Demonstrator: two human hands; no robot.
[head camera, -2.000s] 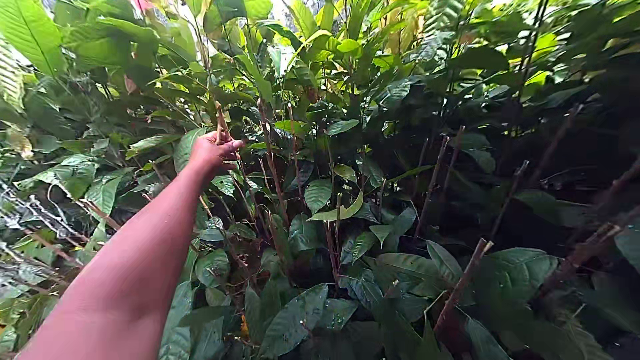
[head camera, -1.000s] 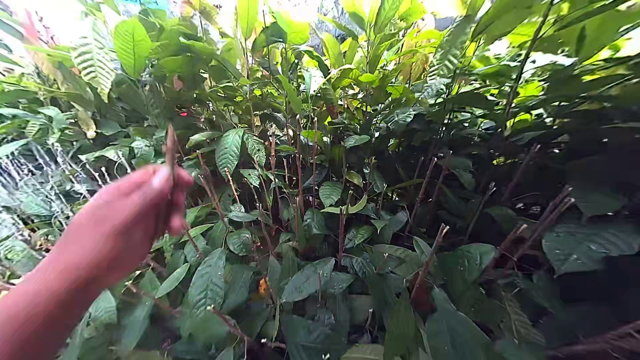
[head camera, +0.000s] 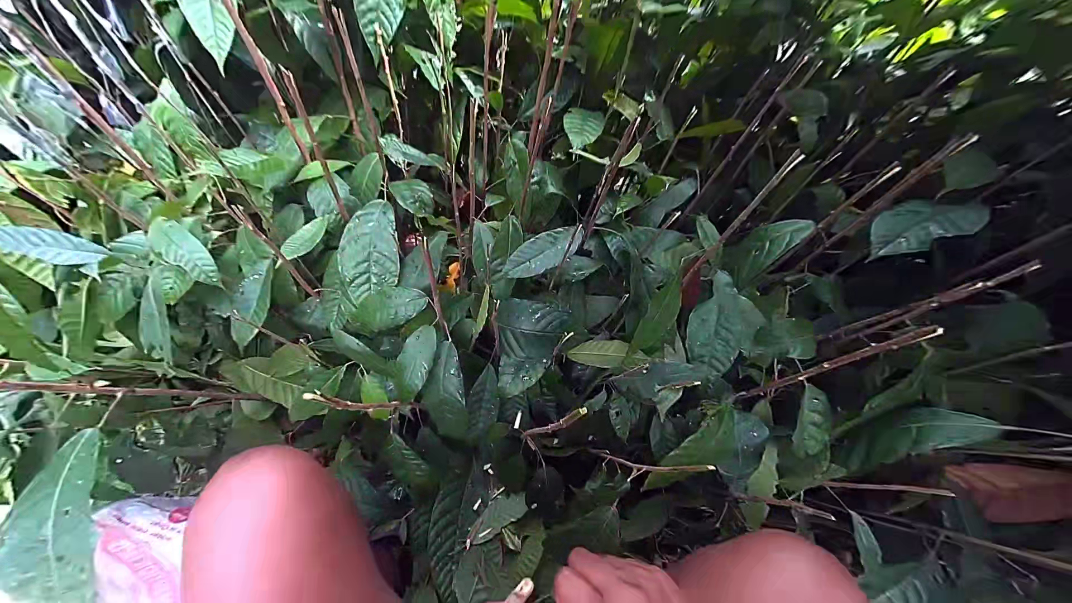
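Observation:
My right hand (head camera: 615, 578) is at the bottom edge, between the knees, its fingers curled; whether it holds something is hidden by the frame edge. Only a fingertip of what looks like my left hand (head camera: 519, 591) shows just to the left of it. Above both hands stand leafy plants with cut reddish-brown stems (head camera: 741, 205) and broad green leaves (head camera: 368, 247). A short cut stem (head camera: 557, 423) with a pale end sticks up ahead of the hands. Small pale bits lie on the leaves near the fingers.
My bent knees (head camera: 272, 519) frame the bottom of the view. A pink and white plastic bag (head camera: 138, 548) bearing print lies beside the left knee. Cut stems point toward me from the right, near a reddish-brown block-like object (head camera: 1005, 492). An orange spot (head camera: 453, 276) shows among the leaves.
The left hand, earlier raised at a stem among the plants, has come down to the bottom edge. The view has tilted well down, and the knees and right hand now show.

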